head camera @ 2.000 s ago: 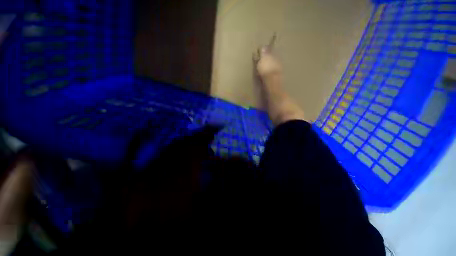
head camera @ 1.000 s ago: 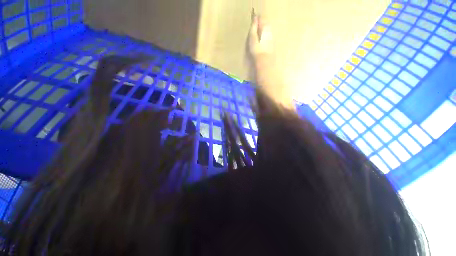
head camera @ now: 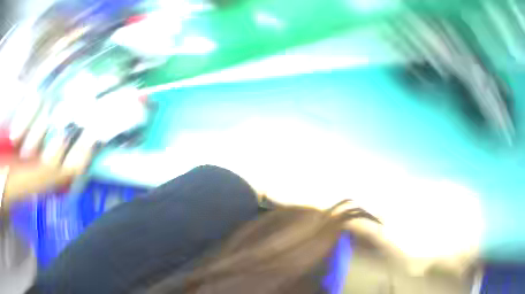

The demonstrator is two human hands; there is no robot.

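The frame is heavily blurred. A white and dark unit (head camera: 115, 115), too smeared to name surely, is at the upper left. A bare hand (head camera: 49, 163) reaches to it from the left edge; it looks like another person's, and its grip is unclear. A dark sleeved limb (head camera: 190, 212) of my own crosses the lower left, with no hand visible on it. Neither my left hand nor my right hand can be made out. A dark object with pale streaks (head camera: 460, 74) lies on the green mat at the upper right.
The glossy green conveyor (head camera: 270, 34) runs along the top, behind the pale bench mat (head camera: 276, 106). More blurred white things (head camera: 172, 34) are at the upper left. Blue basket parts (head camera: 63, 224) show below the bench edge. Hair (head camera: 259, 241) covers the lower middle.
The view has swung up from the blue baskets and brown cardboard to the bench and conveyor. My right hand with its thin tool, earlier over the cardboard, has left the picture.
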